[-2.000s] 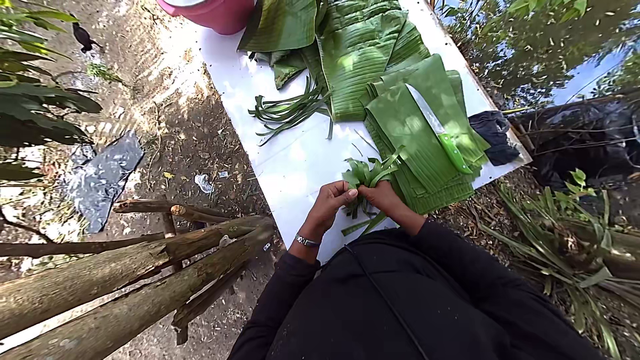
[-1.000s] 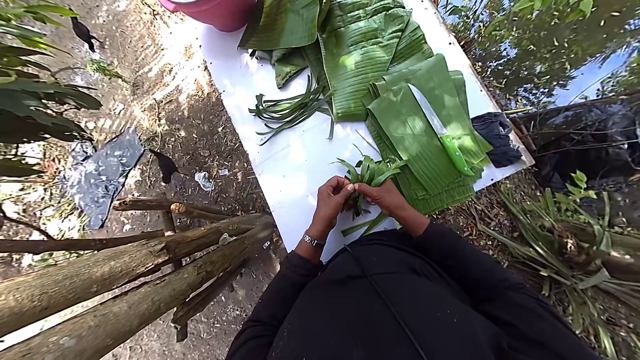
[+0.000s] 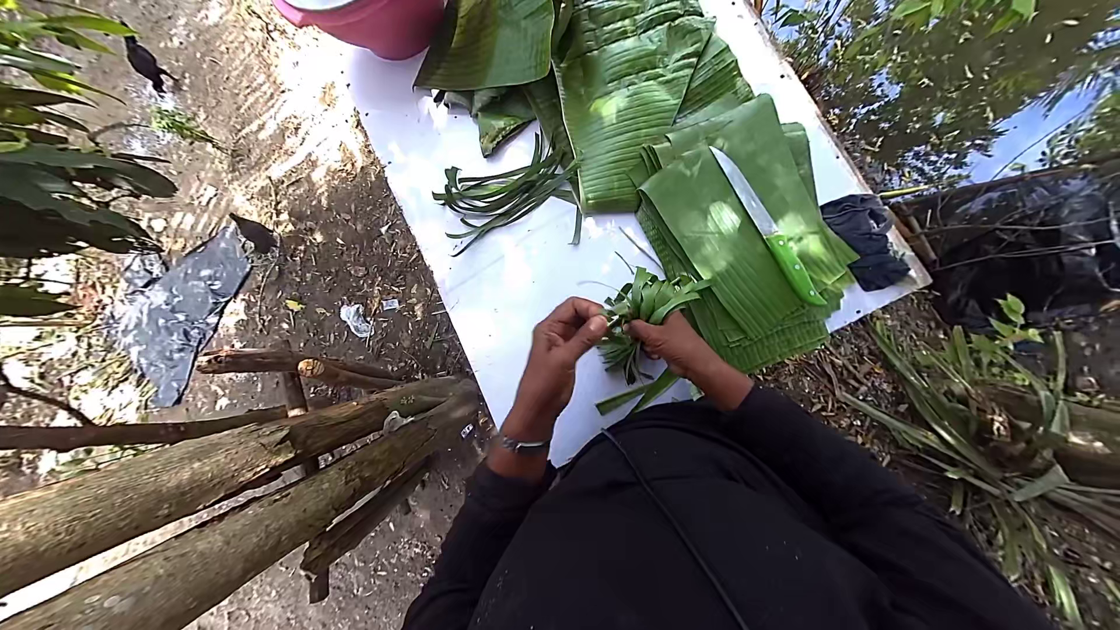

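Note:
My right hand [image 3: 678, 344] grips a bundle of green leaf strips [image 3: 652, 297] low over the white board table [image 3: 490, 297]. At the bundle's left side, my left hand [image 3: 564, 341] pinches a strip end between thumb and fingertips. Right of the bundle lies a stack of cut banana leaf pieces [image 3: 726, 254], with a green-handled knife [image 3: 792, 267] on top, its blade pointing up and left. A loose heap of thin leaf strips [image 3: 507, 194] lies farther up the table, beside large banana leaves [image 3: 612, 105].
A pink tub [image 3: 376, 26] stands at the table's far left corner. Dark cloth [image 3: 864, 241] lies at the right edge. Wooden poles [image 3: 219, 464] run at lower left, near a dark plastic sheet [image 3: 188, 315] on the ground. A black bird [image 3: 147, 63] is at upper left.
My left hand has moved slightly left, apart from my right, with a strip end between its fingers. The black bird at upper left has shifted; another dark shape beside the plastic sheet has moved left.

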